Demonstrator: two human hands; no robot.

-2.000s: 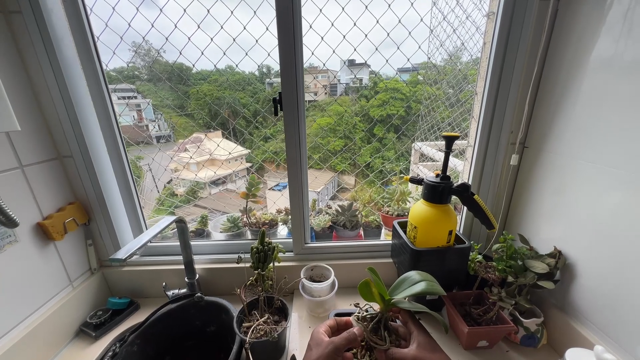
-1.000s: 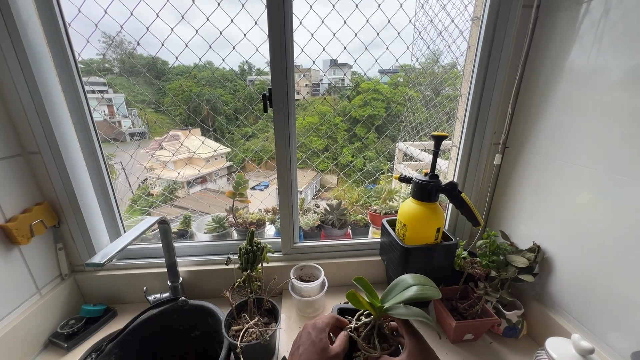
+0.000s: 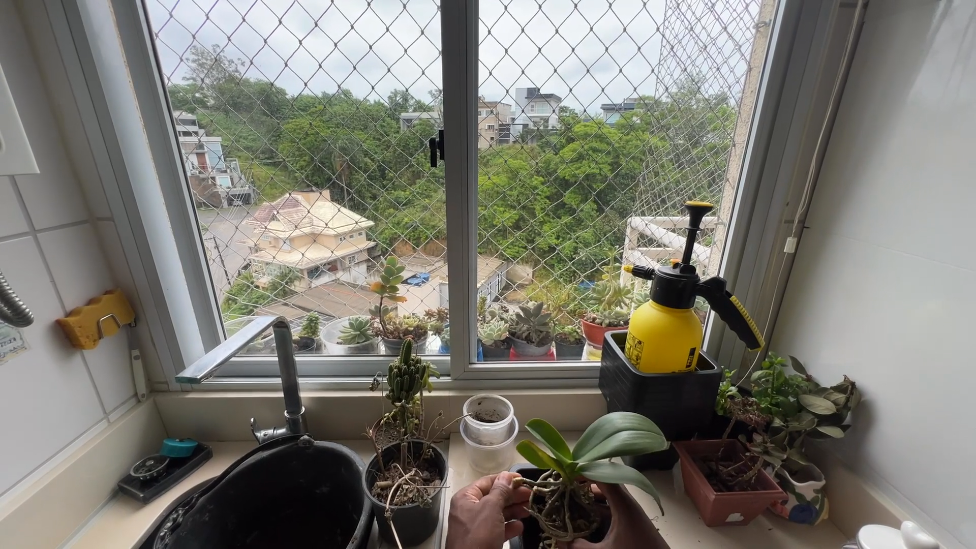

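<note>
An orchid [image 3: 568, 465] with broad green leaves and bare, tangled roots is low in the view, right of centre. My right hand [image 3: 621, 518] is behind and beside its root mass, holding it from the right, partly hidden by leaves and roots. With thumb and fingers together, my left hand [image 3: 488, 507] pinches a root at the plant's left side. A dark pot [image 3: 526, 467] shows under and behind the roots; whether they rest in it I cannot tell. Just beyond my left hand stand stacked clear plastic cups [image 3: 488, 438] with some dark matter inside.
A black bucket [image 3: 267, 496] stands below the faucet [image 3: 286, 366]. Between it and my left hand is a potted cactus [image 3: 408, 465]. Rightward are a yellow pressure sprayer [image 3: 663, 335] in a black square planter [image 3: 656, 412], a reddish-brown pot [image 3: 724, 488] and a patterned pot [image 3: 801, 496].
My left hand has come up to the orchid's left side, where its fingertips now pinch a root. The right hand stays at the root mass.
</note>
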